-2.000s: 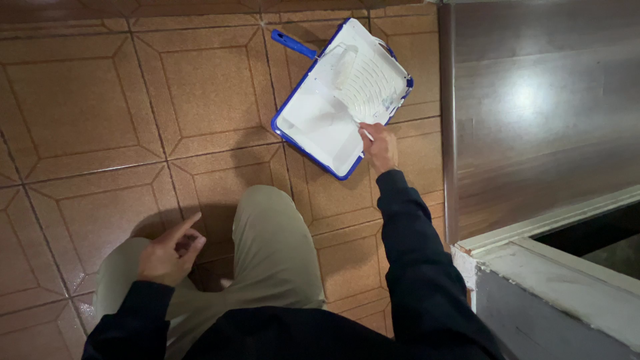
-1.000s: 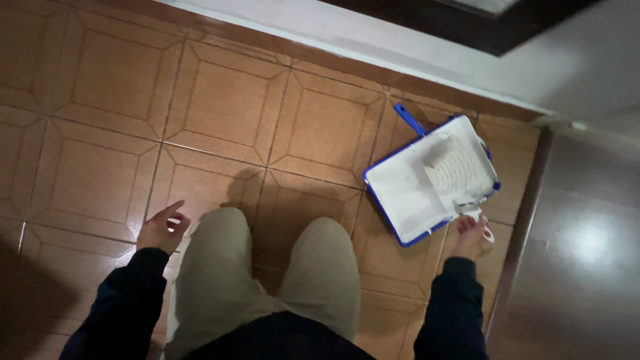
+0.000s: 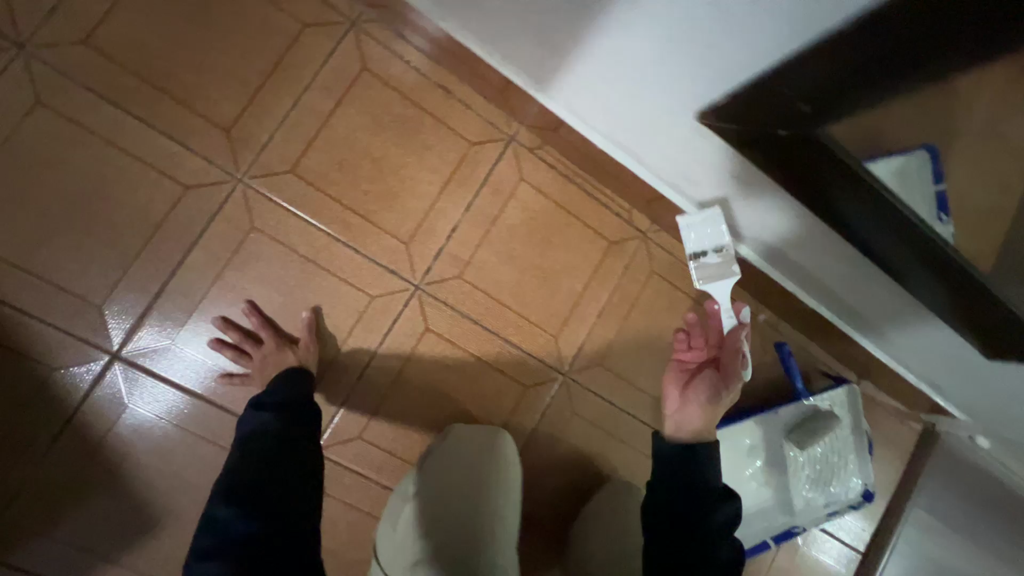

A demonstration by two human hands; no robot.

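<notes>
My right hand [image 3: 704, 372] is closed on the white handle of a flat paintbrush [image 3: 712, 260], its bristles coated in white paint and pointing up at the lower edge of the white wall [image 3: 640, 120]. Whether the bristles touch the wall I cannot tell. Spread flat, with nothing in it, my left hand [image 3: 268, 344] rests on the tiled floor [image 3: 384, 168]. Beside my right forearm lies a blue-rimmed paint tray [image 3: 800, 530] with white paint, and a small paint roller [image 3: 814, 429] with a blue handle sits in it.
A brown tile skirting [image 3: 512, 96] runs along the foot of the wall. At the right, a dark-framed mirror [image 3: 848, 184] reflects part of the tray. My knees [image 3: 456, 496] are on or near the floor below. A dark strip [image 3: 900, 500] edges the surface at the lower right.
The paintbrush has moved in my right hand from the tray to the foot of the wall. My left hand has come down onto the floor. The view has shifted considerably.
</notes>
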